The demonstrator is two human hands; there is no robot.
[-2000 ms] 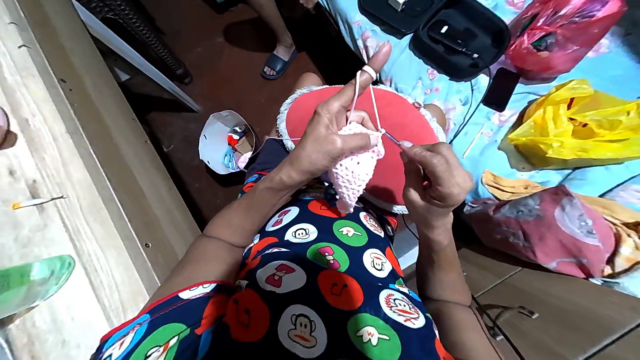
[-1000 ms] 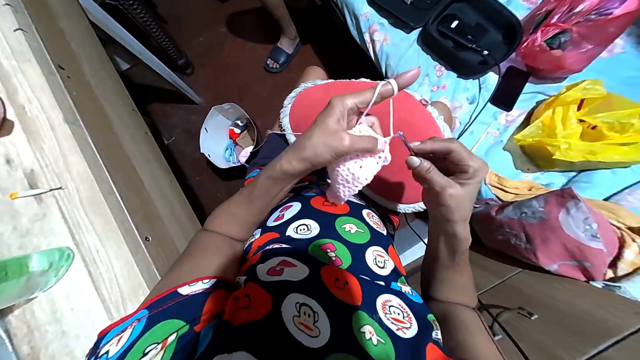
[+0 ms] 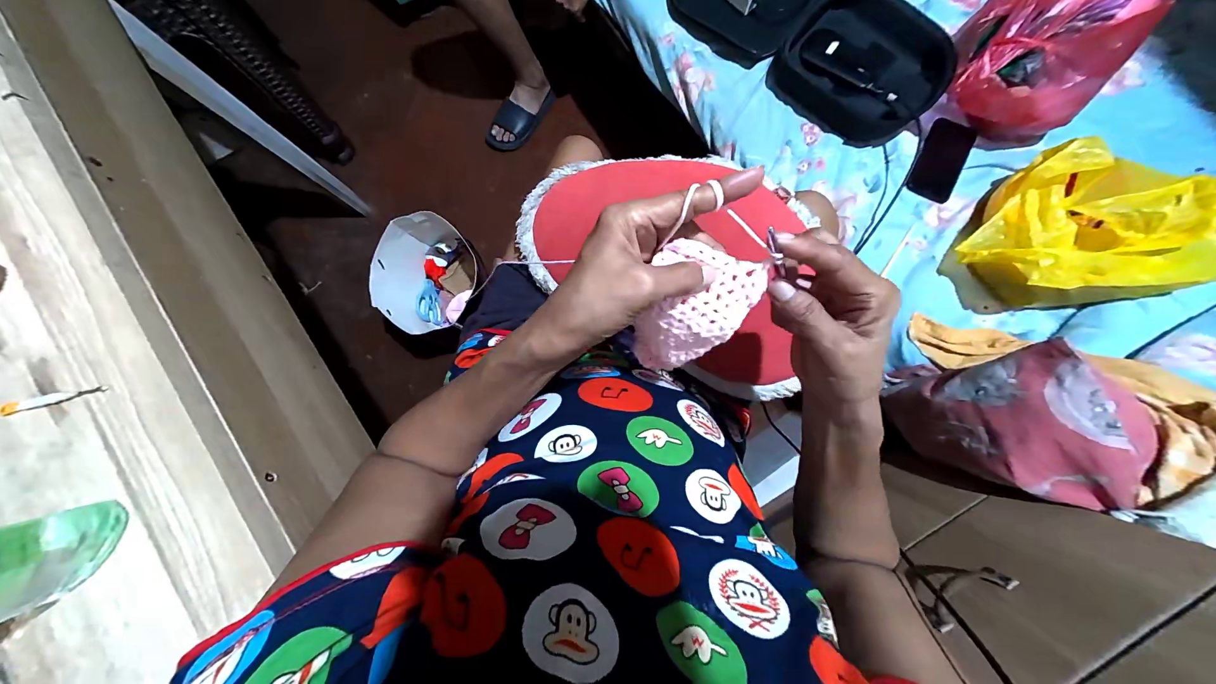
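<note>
Pinched between the thumb and fingers of my left hand [image 3: 632,266] is a pale pink crocheted piece [image 3: 708,309], its lower end hanging down. Pink yarn [image 3: 701,195] loops around my raised left index finger and runs to the piece's right edge. My right hand [image 3: 836,299] grips a thin metal crochet hook [image 3: 776,249] at that edge, close to the stitches; the fingers partly hide it. Beneath both hands lies a round red cushion [image 3: 594,199] with a white fringed border, on my lap.
A white container [image 3: 394,275] with small items, blue-handled scissors among them, stands at left. On the bed lie a black case [image 3: 864,71], a phone [image 3: 940,160], a yellow plastic bag [image 3: 1083,237] and a red plastic bag [image 3: 1054,66]. Another person's slippered foot [image 3: 521,116] is on the floor.
My right hand and the hook have come closer to the crocheted piece's edge. The left hand still holds the piece, its index finger raised.
</note>
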